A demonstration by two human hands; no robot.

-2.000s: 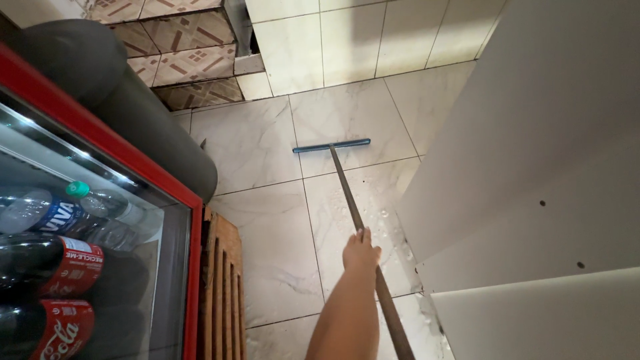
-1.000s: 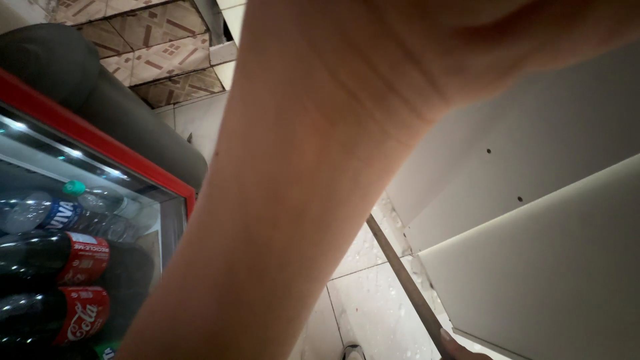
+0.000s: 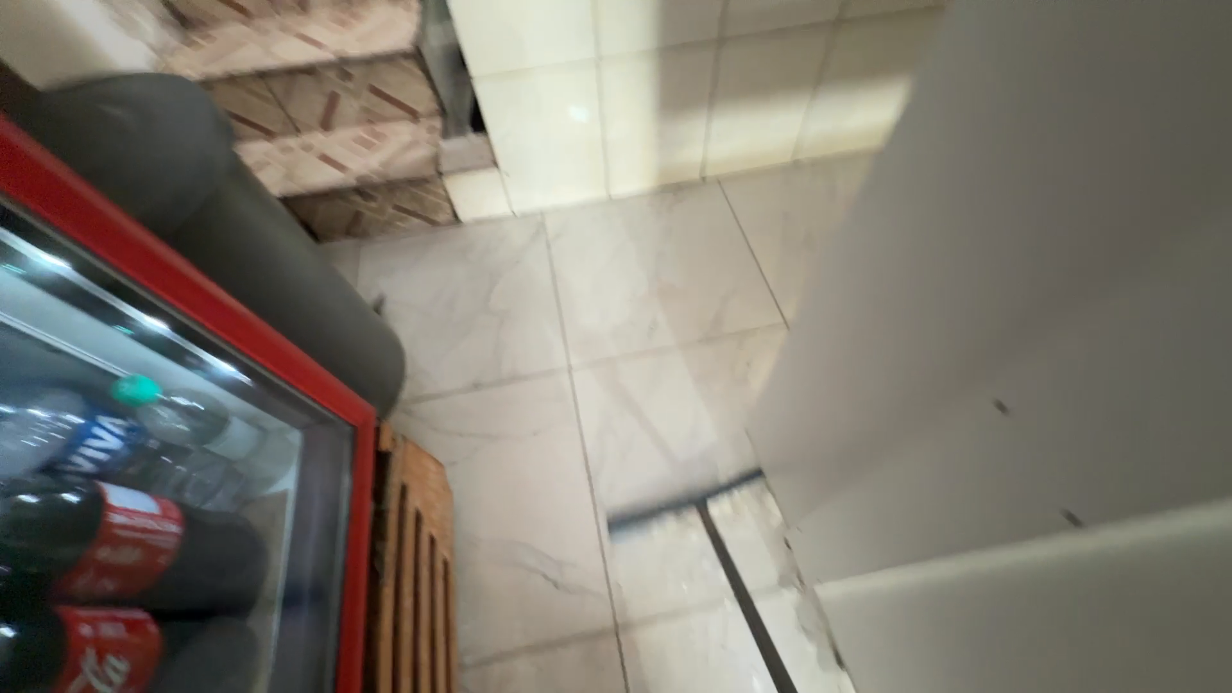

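A floor squeegee [image 3: 685, 502] with a dark, blurred blade lies across the pale tiled floor [image 3: 510, 510], low and right of the middle of the view. Its dark pole [image 3: 746, 597] slants down to the right and leaves the frame at the bottom edge. The blade's right end is close to the foot of a grey panel [image 3: 962, 289]. Neither of my hands shows, so what holds the pole is hidden below the frame. Small wet-looking or dirty patches lie on the floor beside the pole.
At left stands a red-framed drinks cooler [image 3: 361, 520] with several bottles [image 3: 125, 549] inside. Beside it are a slatted wooden piece [image 3: 419, 568] and a dark grey cylindrical container [image 3: 279, 279]. Patterned tiled steps [image 3: 356, 96] and a white tiled wall [image 3: 654, 106] bound the far side.
The squeegee blade has come nearer and to the right along the floor since two seconds ago. The forearm and hand that crossed the view one second ago are out of sight.
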